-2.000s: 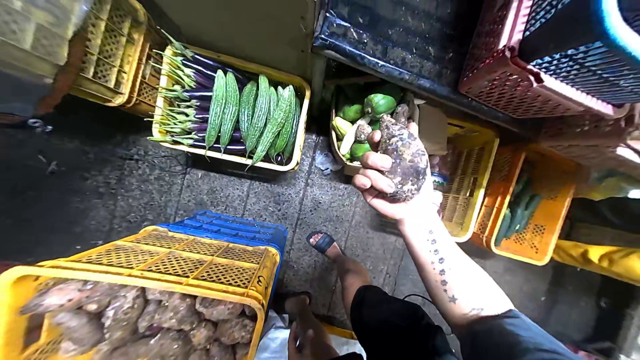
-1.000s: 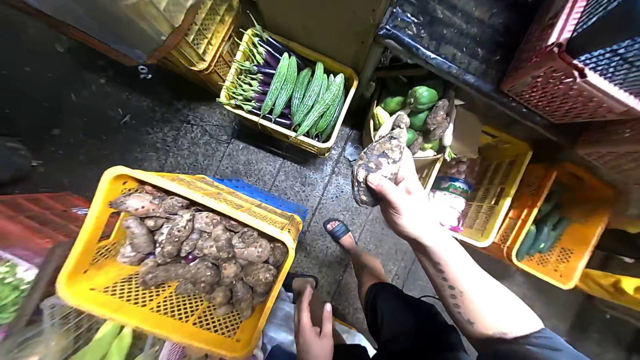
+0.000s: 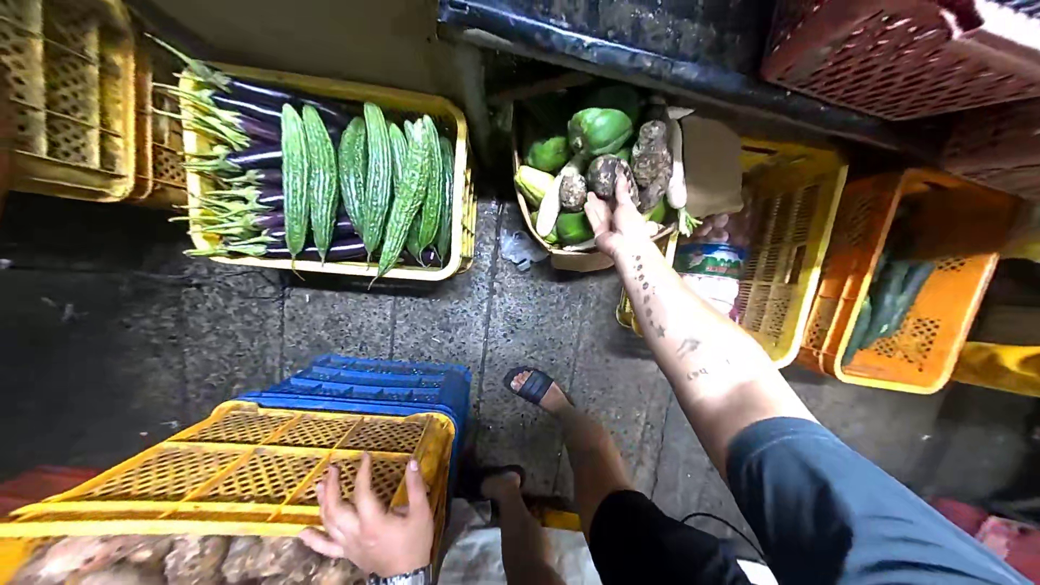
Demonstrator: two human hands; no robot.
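Note:
My right hand (image 3: 621, 219) reaches into a box of mixed vegetables (image 3: 569, 258) at the upper middle, its fingers at a round brown tuber (image 3: 608, 175); whether they grip it is unclear. Around it lie green papayas or similar fruits (image 3: 600, 131), a knobbly brown tuber (image 3: 652, 154) and a white radish (image 3: 677, 166). My left hand (image 3: 375, 520), with a metal watch at the wrist, rests with spread fingers on the side of a yellow plastic crate (image 3: 236, 463). Dirt-covered tubers (image 3: 203, 561) fill that crate at the lower left.
A yellow crate (image 3: 325, 268) of bitter melons (image 3: 378, 179) and eggplants (image 3: 258, 156) stands upper left. Below my left hand's crate is a blue crate (image 3: 366, 382). At right are a yellow crate (image 3: 784, 244), an orange crate (image 3: 934, 325) with dark green vegetables and a red crate (image 3: 861, 65).
My right hand, which held a large brown tuber up over the floor, has moved into the box of vegetables. My left hand has come onto the yellow crate's side.

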